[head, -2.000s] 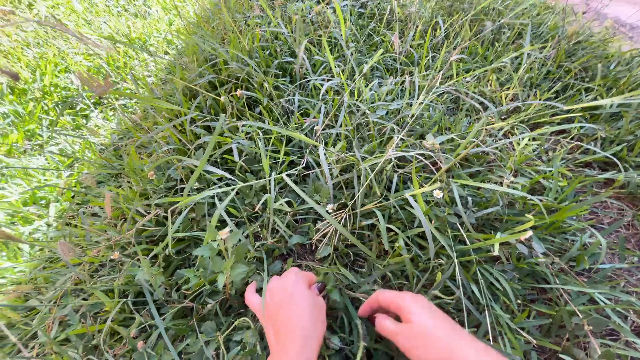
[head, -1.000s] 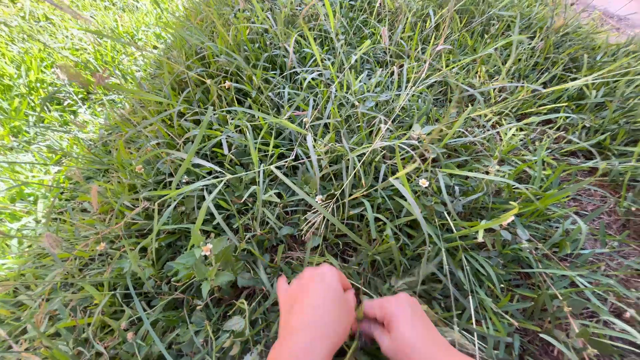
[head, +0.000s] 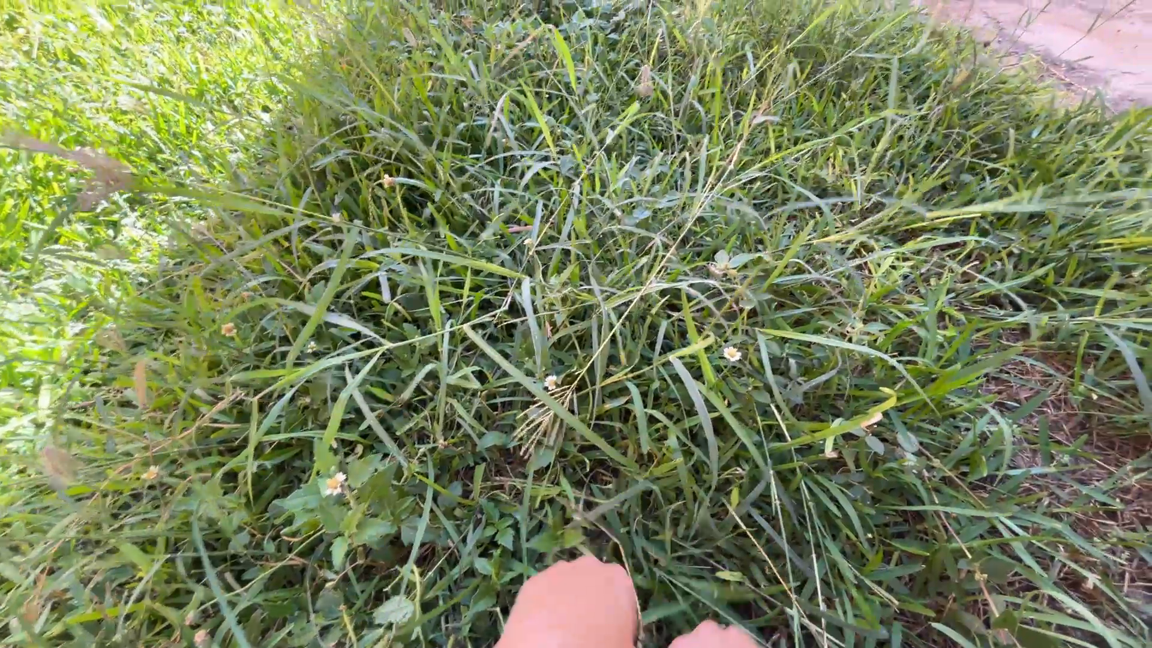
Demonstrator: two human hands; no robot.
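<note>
My left hand point(head: 576, 605) shows at the bottom edge, its back toward me and its fingers hidden beneath it. A thin stem runs along its right side, and whether the hand grips it cannot be told. Just right of it, only a small part of my right hand point(head: 714, 635) is visible, cut off by the frame. Both hands are low among long grass blades point(head: 558, 405). Ahead of them are a pale grass seed head point(head: 543, 423) and a small white flower point(head: 552, 382). Another white flower point(head: 335, 484) stands among broad leaves to the left.
Dense grass surrounds the hands, with brighter sunlit grass point(head: 63, 216) at the left. Dry stalks and bare soil point(head: 1062, 423) show at the right. A pale dirt patch point(head: 1080, 40) lies at the upper right. A blurred seed head point(head: 94, 171) leans in from the left.
Both hands have moved down toward the bottom edge, and the right one is now mostly out of view. Two seconds ago they were farther apart, with several fingers visible.
</note>
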